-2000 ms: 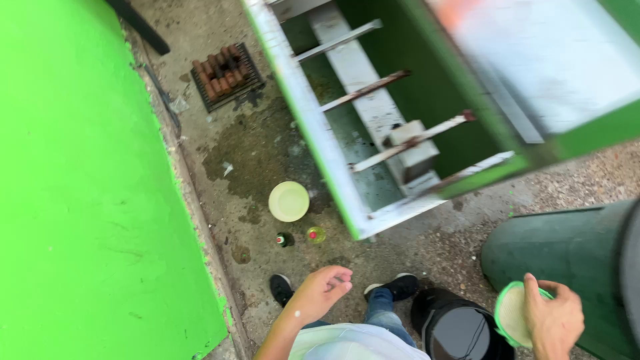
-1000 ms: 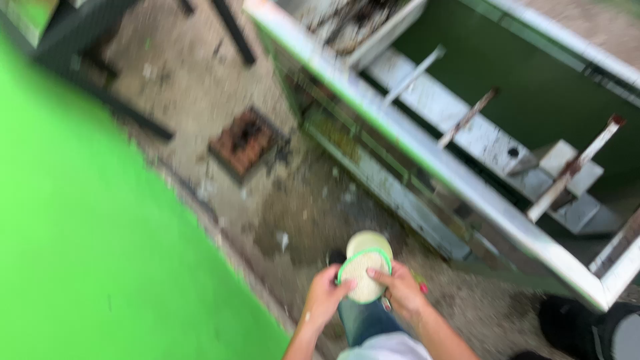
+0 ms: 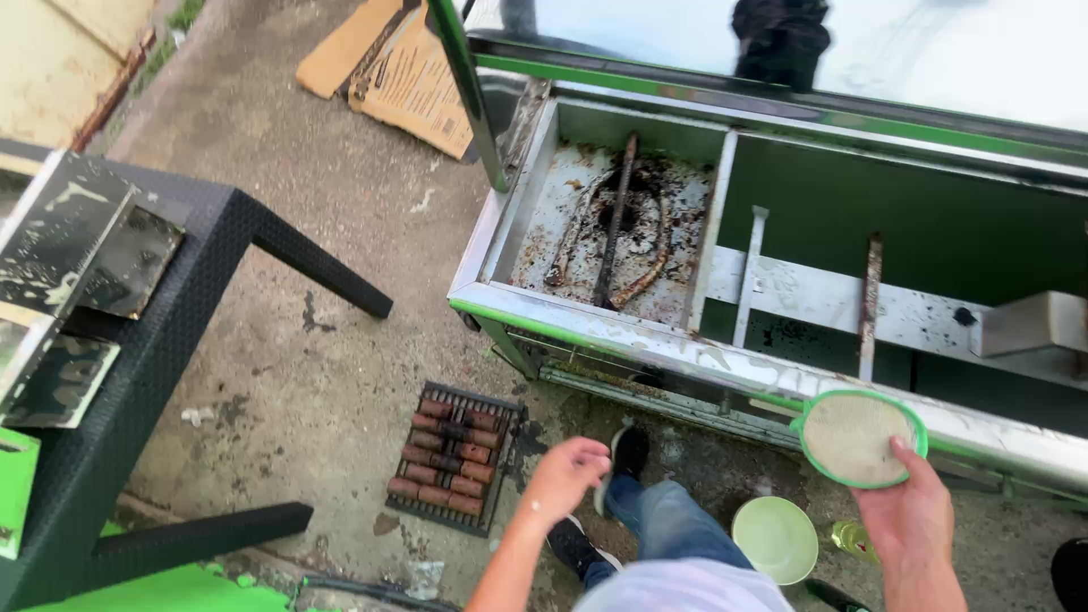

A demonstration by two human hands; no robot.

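A round scrubbing pad with a green rim and a beige face (image 3: 858,438) is held in my right hand (image 3: 914,514), thumb on its face, at the front rail of a metal cart (image 3: 722,357). My left hand (image 3: 568,476) is empty with its fingers loosely curled, above the ground left of my shoes. The cart's left bay (image 3: 535,229) is stained and rusty and holds a dark bar and a curved rusty tube. Farther right, narrow crossbars (image 3: 871,306) span an open green compartment.
A pale green bowl (image 3: 775,540) and a bottle of yellowish liquid (image 3: 854,540) stand near my feet. Reddish-brown cylinders lie on a dark grate (image 3: 501,510). At left, a black table (image 3: 183,306) bears metal panels. Flattened cardboard (image 3: 416,85) lies behind the cart.
A second ago both hands were on the round pad; now only my right hand holds it, and my left is away from it. The view has swung toward the cart's left end.
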